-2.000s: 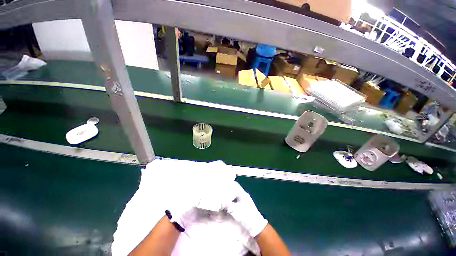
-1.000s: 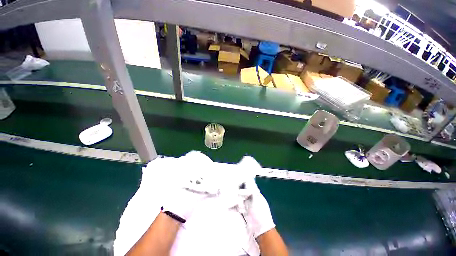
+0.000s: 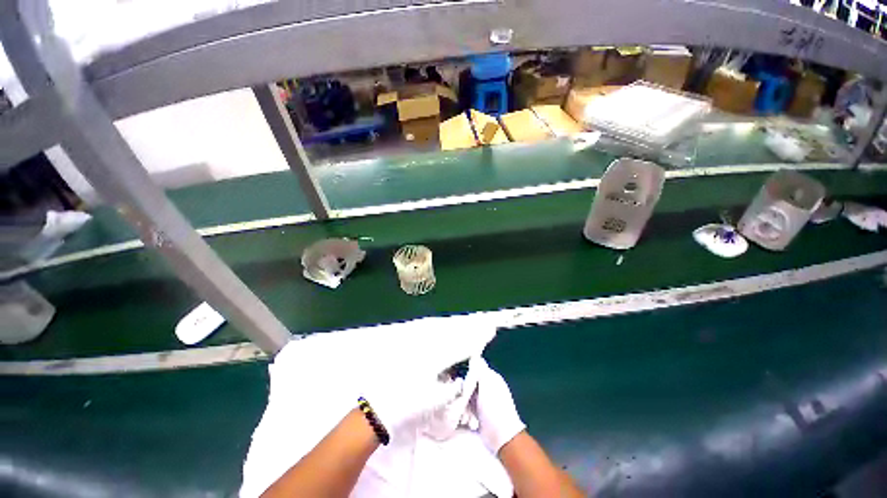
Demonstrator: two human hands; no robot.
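Observation:
My left hand [image 3: 404, 394], in a white glove with a dark beaded bracelet at the cuff, blends into the overexposed white sheet [image 3: 321, 389]. My right hand [image 3: 498, 407], also white-gloved, is at the right side of the sheet. Between them is a small whitish part [image 3: 449, 413] with a dark spot near its top. Both hands seem to hold it just above the sheet. Its outline and my fingertips are washed out.
Beyond the sheet, the green belt [image 3: 515, 248] carries a bracket part [image 3: 332, 261], an impeller [image 3: 415, 269], a white oval cover [image 3: 200, 323], housing shells [image 3: 624, 204] and a wired white piece [image 3: 721, 239]. A grey metal post [image 3: 160, 229] slants at the left. Boxes and blue stools stand behind.
The view has turned and tilted. A bracket part now lies on the belt left of the impeller. The part in my hands has shifted right, and my hands are closer together than one second ago.

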